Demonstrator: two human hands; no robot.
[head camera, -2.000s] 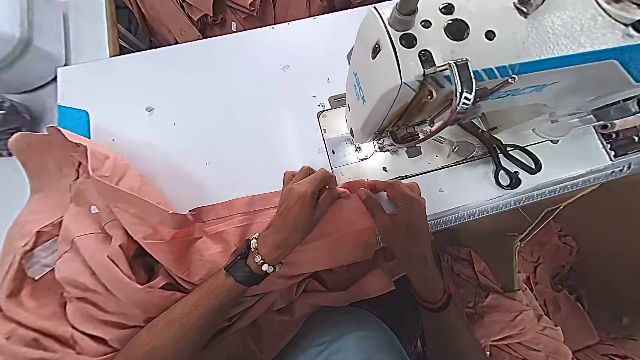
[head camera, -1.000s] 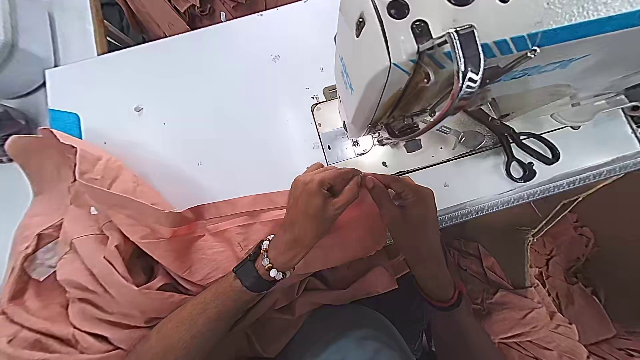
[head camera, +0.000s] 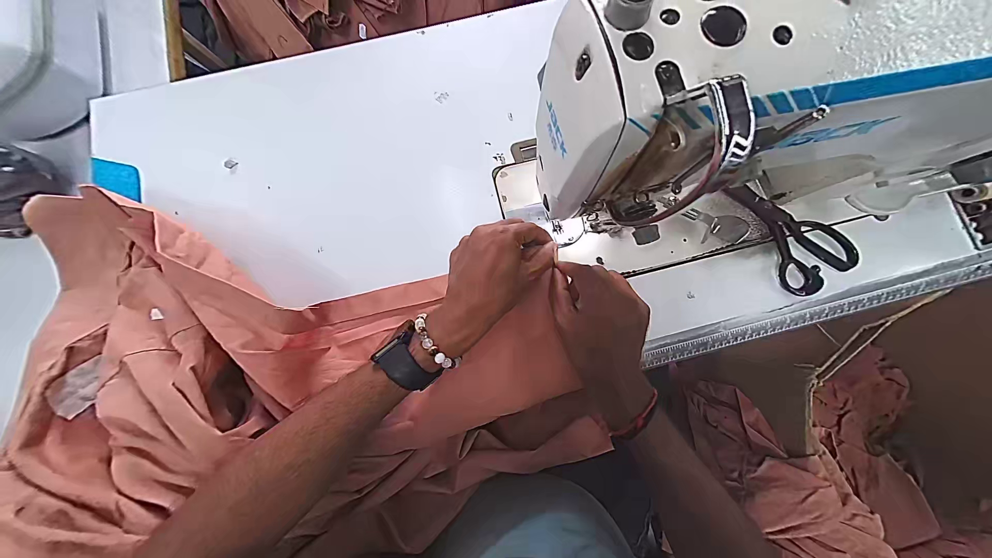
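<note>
Salmon-pink fabric (head camera: 496, 364) spreads from the left side of the table down over my lap. My left hand (head camera: 496, 271), with a dark watch and a bead bracelet at the wrist, pinches the fabric's upper edge. Close against it, my right hand (head camera: 601, 325) grips the same edge, its fingertips meeting those of the left. Both hands are just in front of the needle area of a white Jack sewing machine (head camera: 581, 116), whose lamp lights the needle plate (head camera: 519, 190). The fingers partly hide the pinched edge.
Black-handled scissors (head camera: 806, 256) lie on the machine bed, right of the needle. A measuring tape strip (head camera: 814, 310) runs along the front edge of the white table (head camera: 325, 155). More pink cloth hangs at the lower right (head camera: 821, 480) and lies beyond the far edge (head camera: 333, 23).
Both hands have moved up toward the needle plate with the fabric edge between their fingers. The bulk of the cloth at the left lies much the same.
</note>
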